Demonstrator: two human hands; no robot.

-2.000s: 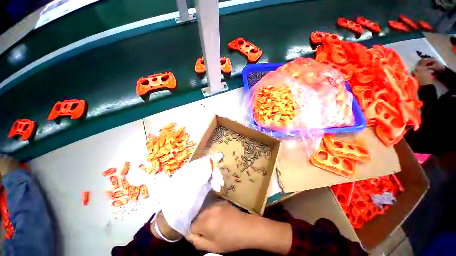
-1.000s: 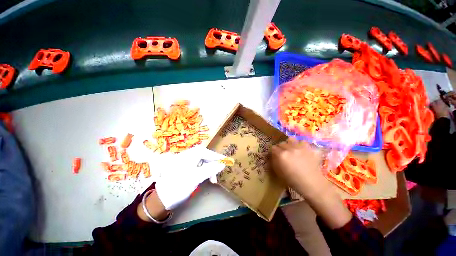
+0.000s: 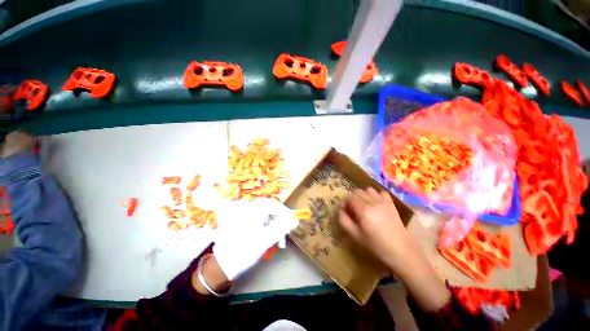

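Note:
My left hand (image 3: 251,236), in a white glove, holds a small yellow-orange plastic part (image 3: 302,214) between its fingertips at the left edge of the cardboard tray (image 3: 354,275). My bare right hand (image 3: 370,218) is over the tray with its fingers pointing down; whether it holds a piece cannot be seen. Small dark metal pieces (image 3: 320,242) lie scattered in the tray, partly hidden by my right hand. A pile of yellow-orange parts (image 3: 255,169) lies behind my left hand, and several redder ones (image 3: 187,210) lie left of it.
A blue crate (image 3: 515,210) with a bagged heap of orange parts (image 3: 430,161) stands right of the tray. Orange controller shells (image 3: 213,75) lie on the green belt and heap up (image 3: 546,174) at right. A metal post (image 3: 362,55) rises behind. A person's denim sleeve (image 3: 39,226) is at left.
My right hand left my left hand and moved over the tray, now further in than a second ago. The person at left reaches toward the belt. The view has shifted.

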